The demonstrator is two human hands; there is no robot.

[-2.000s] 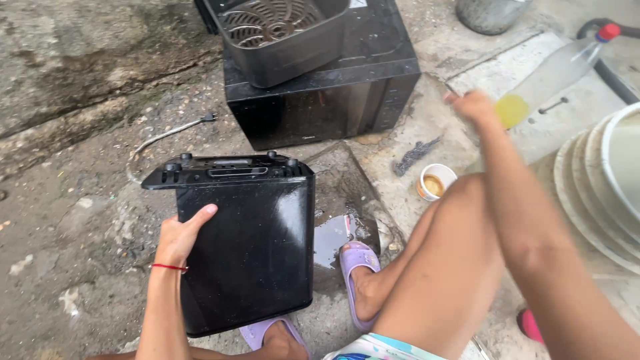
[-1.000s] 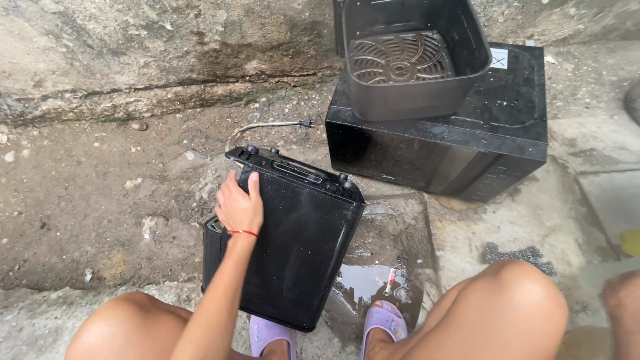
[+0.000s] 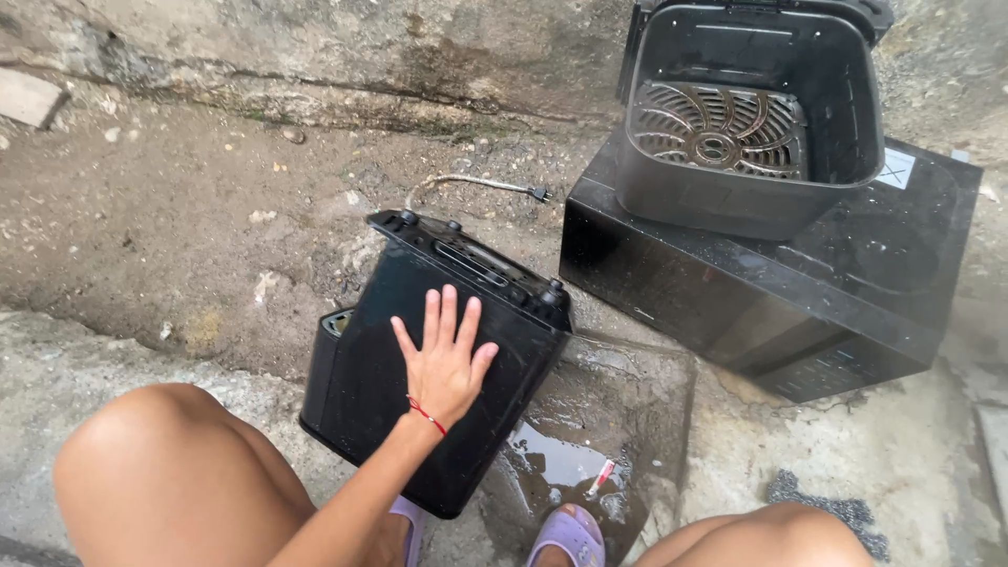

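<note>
My left hand (image 3: pixel 445 370), a red string bracelet at its wrist, lies flat with spread fingers on the black air fryer body (image 3: pixel 472 425). The body is tipped, its base with small round feet facing up and away. Behind it a power cord (image 3: pixel 476 181) with a plug lies on the ground. To the right, a black air fryer basket (image 3: pixel 724 197) holding a round-patterned metal rack (image 3: pixel 717 146) sits on a black microwave oven (image 3: pixel 740 307). My right hand is out of view.
Shallow water (image 3: pixel 559 461) with a small red-and-white scrap (image 3: pixel 602 476) lies between the body and my purple sandal (image 3: pixel 571 539). A grey scouring pad (image 3: pixel 827 504) lies on the concrete at right. A rough wall (image 3: pixel 512 47) runs along the back.
My left hand has gone from the body's edge to flat on its broad side. The body leans more to the left. My right hand, earlier near a bottle, has left the view. The view has shifted left.
</note>
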